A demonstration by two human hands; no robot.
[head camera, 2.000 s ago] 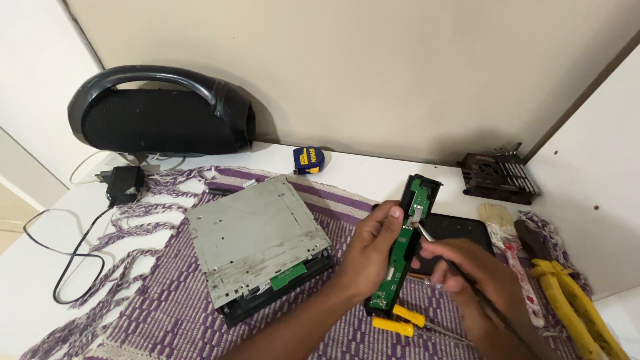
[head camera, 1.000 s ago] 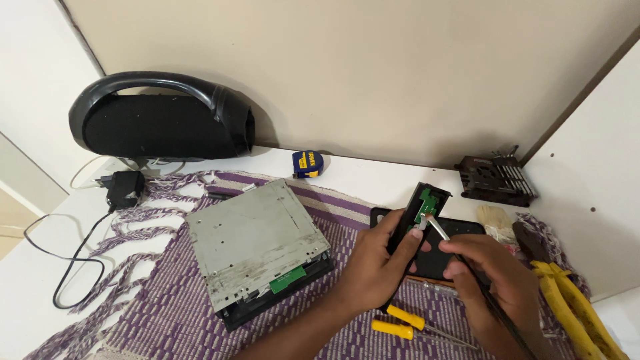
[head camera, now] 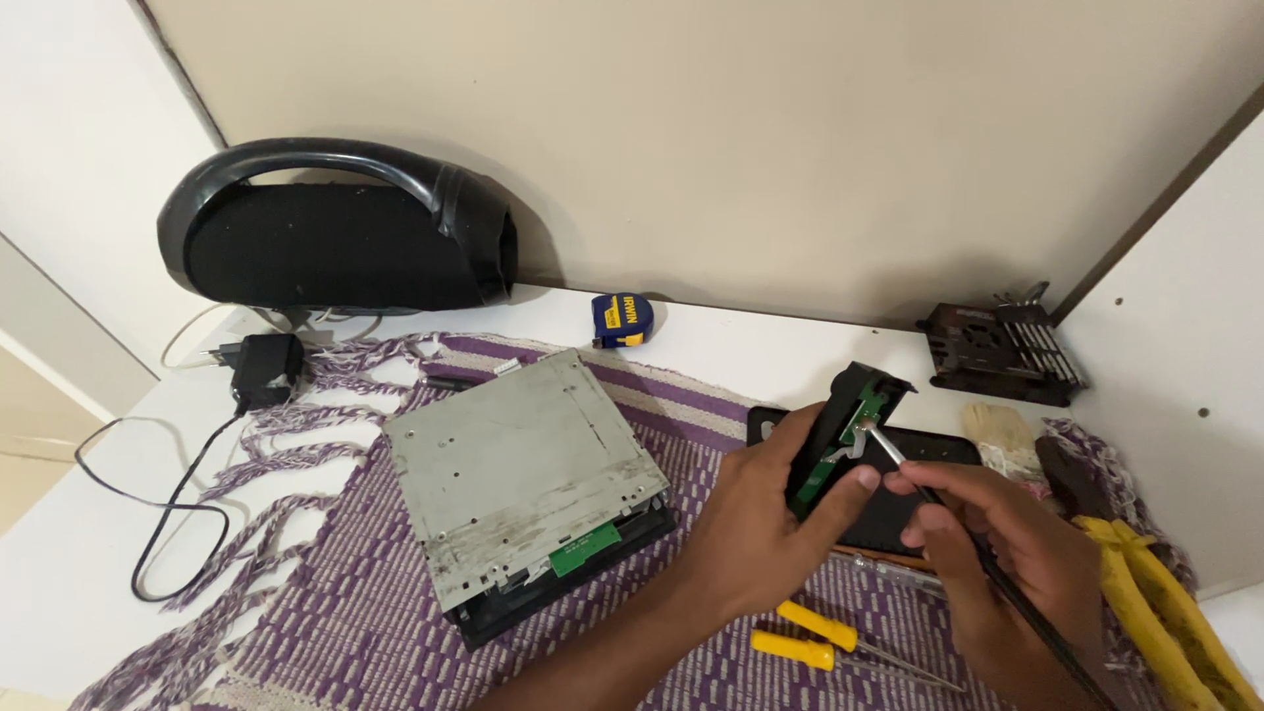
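My left hand (head camera: pixel 765 518) grips a black plastic panel with a green circuit board (head camera: pixel 864 410), held tilted above the mat. In my right hand (head camera: pixel 1007 563) is a thin brush with a dark handle and metal ferrule (head camera: pixel 882 443); its tip meets the board near the panel's upper end. A flat grey ribbon or connector shows on the board beside my left thumb. Left of my hands lies a car stereo unit with a scuffed metal case (head camera: pixel 523 464), a black front edge and a small green board. Behind the panel rests a black phone-like case (head camera: pixel 904 494).
Two yellow-handled screwdrivers (head camera: pixel 793 650) lie on the purple woven mat (head camera: pixel 365 592). Around them are yellow-handled pliers (head camera: pixel 1165 612), a bristle brush (head camera: pixel 997 434), a bit set in a dark holder (head camera: pixel 1002 346), an Irwin tape measure (head camera: pixel 623 320), a black speaker (head camera: pixel 336 237) and a power adapter (head camera: pixel 267 370).
Two seconds ago the panel stood more upright with its board facing the camera; my left hand has since tilted it. The brush tip remains at the board.
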